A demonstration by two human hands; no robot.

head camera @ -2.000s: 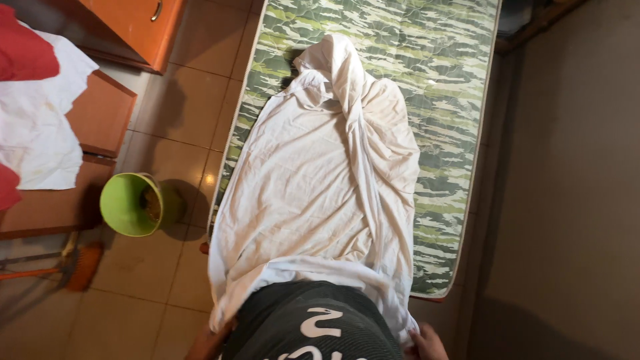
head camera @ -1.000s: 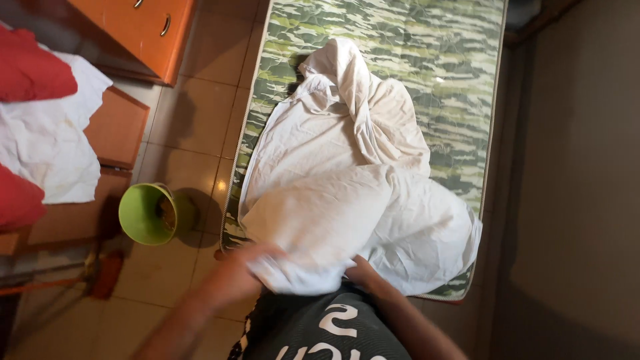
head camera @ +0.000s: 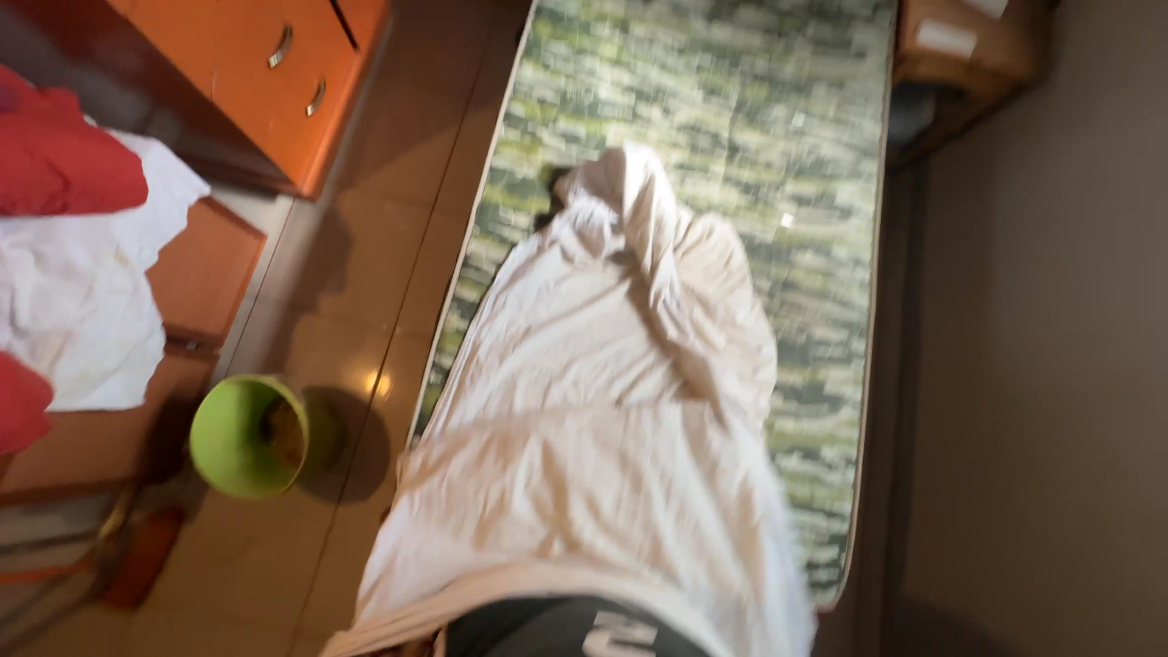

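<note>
A wrinkled off-white cloth sheet (head camera: 584, 474) lies along a camouflage-patterned mattress (head camera: 730, 109). Its far end is bunched and twisted, while the near part spreads wide, its edge curving around the front of my dark shirt (head camera: 538, 630). At the bottom edge of the view, a small patch of skin, apparently my left hand (head camera: 415, 649), shows beneath the cloth's near left corner; its fingers and grip are hidden. My right hand is out of view. Beside the sheet's far end, a small dark thing (head camera: 555, 187) is partly covered.
A green bucket (head camera: 246, 438) with something brownish inside stands on the tiled floor left of the mattress. Further left are an orange drawer cabinet (head camera: 265, 82), white cloth (head camera: 82, 301), red cloth (head camera: 73, 164) and a blurred broom (head camera: 141, 557). A wooden piece of furniture (head camera: 967, 46) is at upper right.
One second ago both hands were together at the gathered near end of the sheet. Now that part is spread toward my waist, and the hands have moved mostly out of view.
</note>
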